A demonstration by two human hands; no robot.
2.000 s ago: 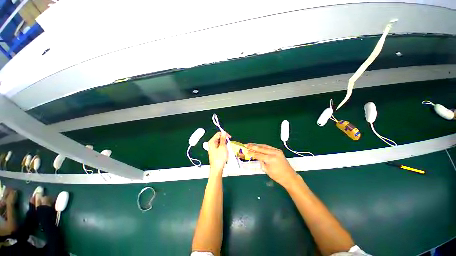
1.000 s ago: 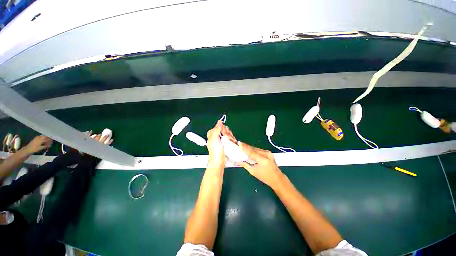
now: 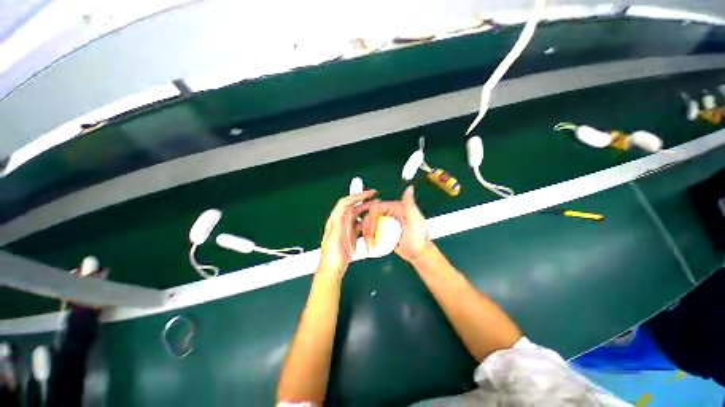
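My left hand (image 3: 340, 232) and my right hand (image 3: 409, 228) meet over the belt's near rail around a white oval housing (image 3: 386, 237). My right hand cups the housing. A yellow-orange piece (image 3: 377, 231) shows along its inner side. A smaller white part (image 3: 361, 247) shows beside my left palm. My fingers partly hide how these parts join, and fine detail is blurred.
White corded units (image 3: 205, 226) lie along the green belt (image 3: 274, 199). One has a yellow-orange piece (image 3: 443, 182) beside it. A yellow stick (image 3: 583, 215) and pale ring (image 3: 178, 336) lie on the near ledge. Tape (image 3: 505, 67) hangs above. Another person's dark sleeve (image 3: 73, 342) is left.
The view has swung right, so belt items appear farther left. My hands have parted slightly, showing the yellow-orange piece with the housing. The neighbouring person's arms show less at left.
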